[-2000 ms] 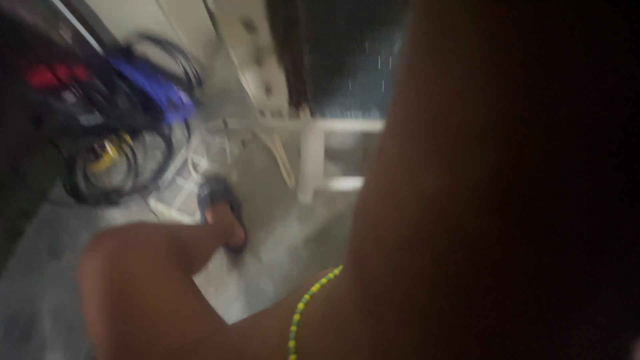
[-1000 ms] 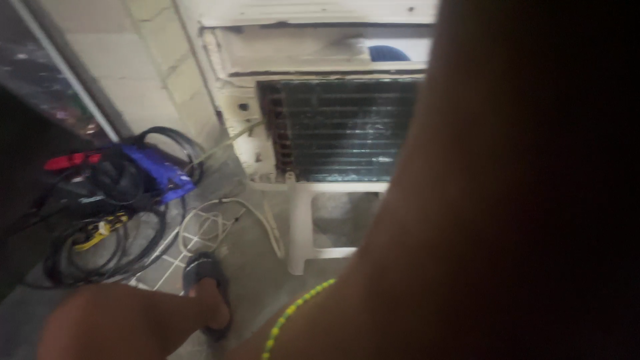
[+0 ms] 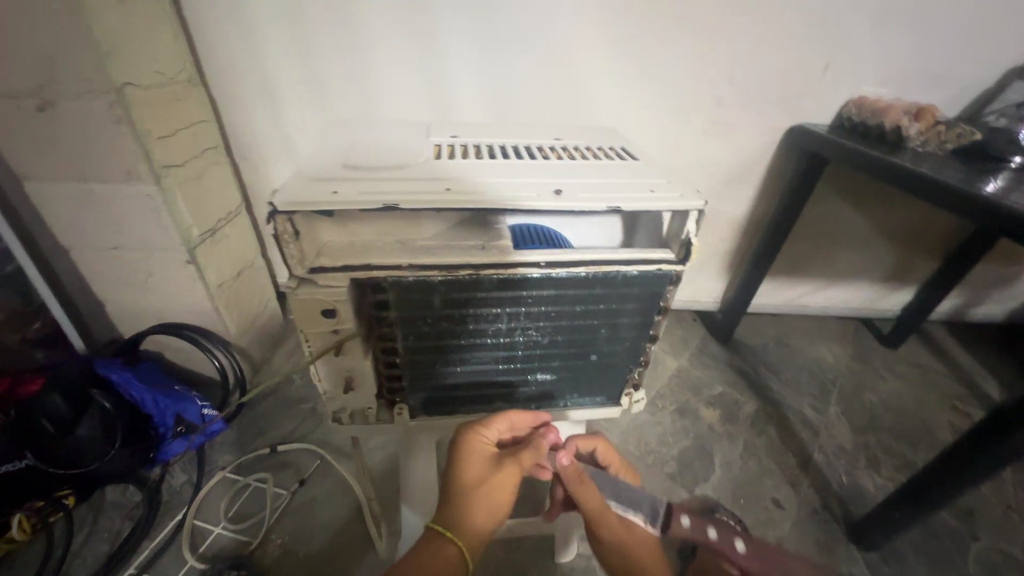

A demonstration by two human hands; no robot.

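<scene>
My left hand, with a yellow bead bracelet, has its thumb and fingers bent together at the tip of a knife. Whether it grips the tip or something small there cannot be told. My right hand holds the knife by its grey blade; the brown handle with pale rivets points to the lower right. The fingertips of both hands meet or nearly meet. Just beyond them stands a window air conditioner with its front off, its dark finned coil and a blue blower wheel showing.
A white plastic stool is under the unit. On the left floor are a blue bag, black hoses, a pale hose and a white wire rack. A black table bearing things in plastic stands at the right.
Both hands and the knife have come into view; they were not visible in the earlier frames. The view has shifted, and the dark blur and the leg and foot are out of it.
</scene>
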